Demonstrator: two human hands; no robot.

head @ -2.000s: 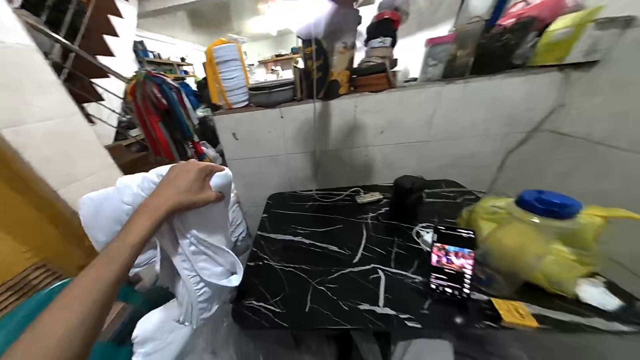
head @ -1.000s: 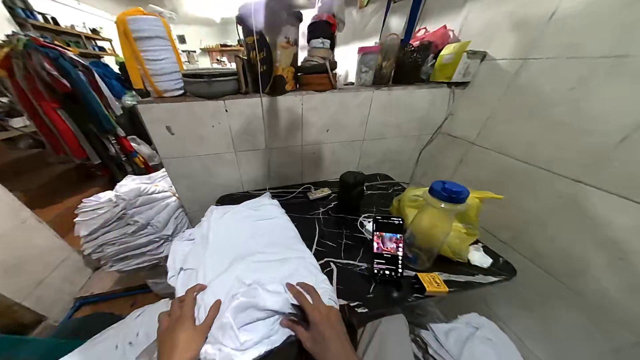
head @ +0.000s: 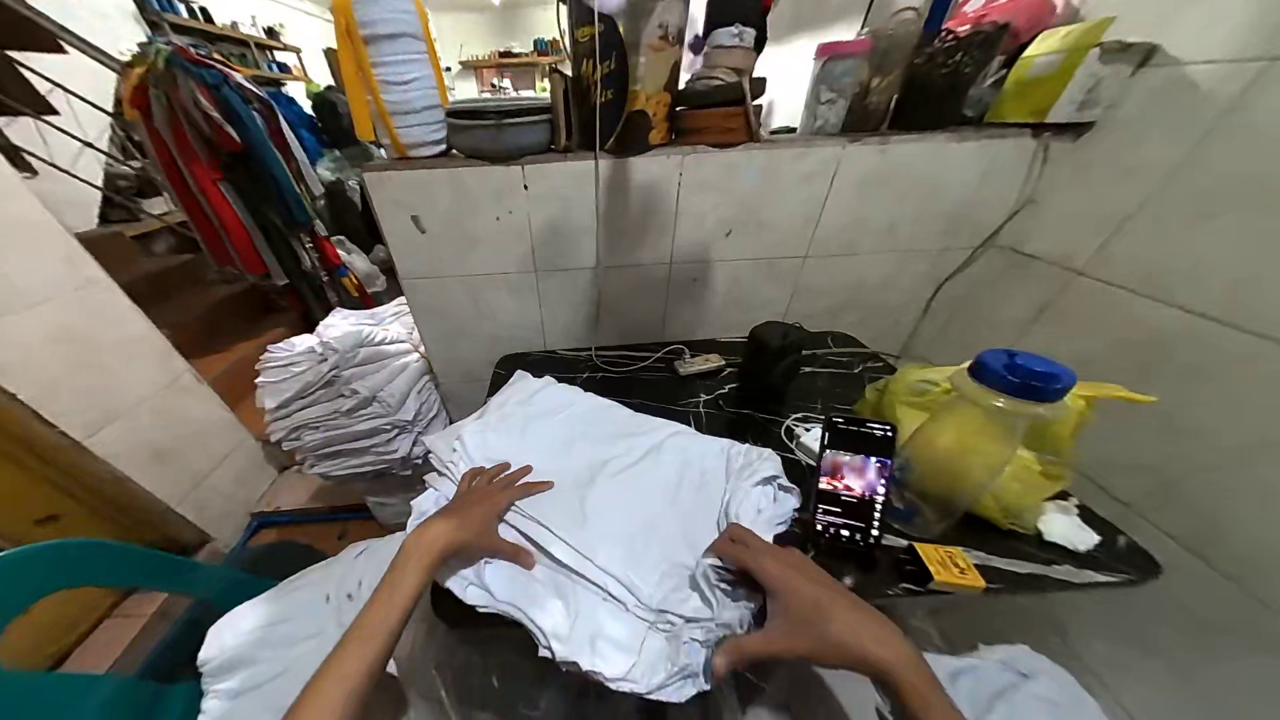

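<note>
A folded stack of white cloth garments (head: 610,480) lies on the black marble-patterned table (head: 1090,560). My left hand (head: 485,520) rests on the left side of the cloth, fingers spread. At the stack's right front edge is my right hand (head: 790,610), thumb and fingers apart around the bunched edge; whether it pinches the fabric is hard to tell. More white cloth (head: 310,620) lies at the lower left under my left forearm. On the left, a tall pile of folded white garments (head: 355,400) stands apart from the table.
Right of the cloth are a lit phone (head: 852,480), a blue-lidded plastic jar (head: 960,450), a yellow bag (head: 1060,450) and a small yellow box (head: 948,567). Behind lie a power strip (head: 699,364) and a dark object (head: 772,360). A green plastic chair (head: 110,570) stands lower left.
Two seconds ago my left hand held bunched white cloth left of the table. The cloth now lies on the table. Since one second ago, my hands have moved farther apart on it.
</note>
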